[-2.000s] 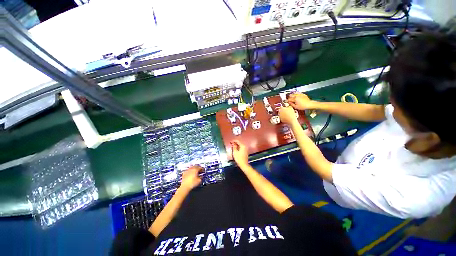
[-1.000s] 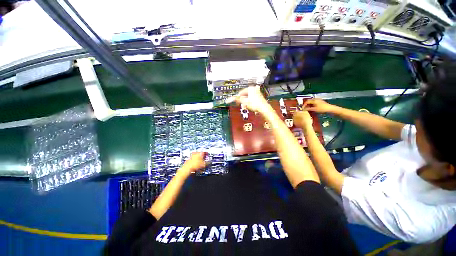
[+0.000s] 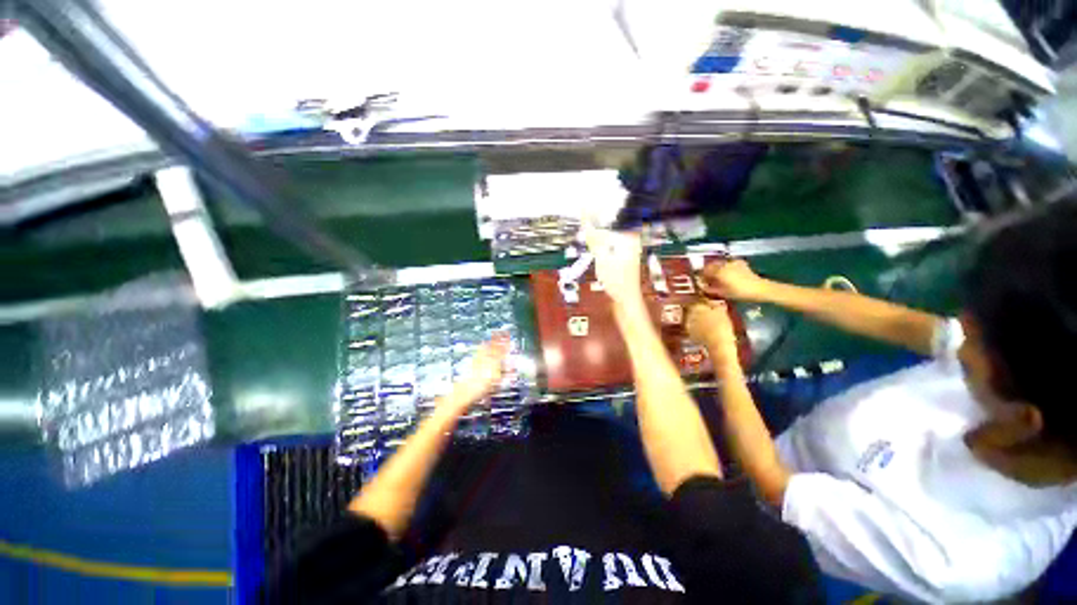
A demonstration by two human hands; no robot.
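Note:
The reddish-brown test board (image 3: 596,349) lies in front of me, with pale round sockets on its near half and small white clamps behind them. My right hand (image 3: 617,262) is over the back middle of the board, at the clamps; it is blurred, and whether it grips anything is hidden. The clear blister tray (image 3: 408,355) lies directly left of the board. My left hand (image 3: 482,364) is over the tray's right part, blurred; I cannot tell whether it holds a small unit.
A person in a white shirt (image 3: 880,473) on the right has both hands on the board's right end. A white tester (image 3: 549,199) and a dark monitor (image 3: 697,183) stand behind. A second clear tray (image 3: 124,390) lies far left. A blue crate (image 3: 248,520) is below the bench edge.
Since two seconds ago my right hand has moved from the board's near left edge to its back middle. My left hand has stayed over the tray and moved slightly up and right. The view has shifted.

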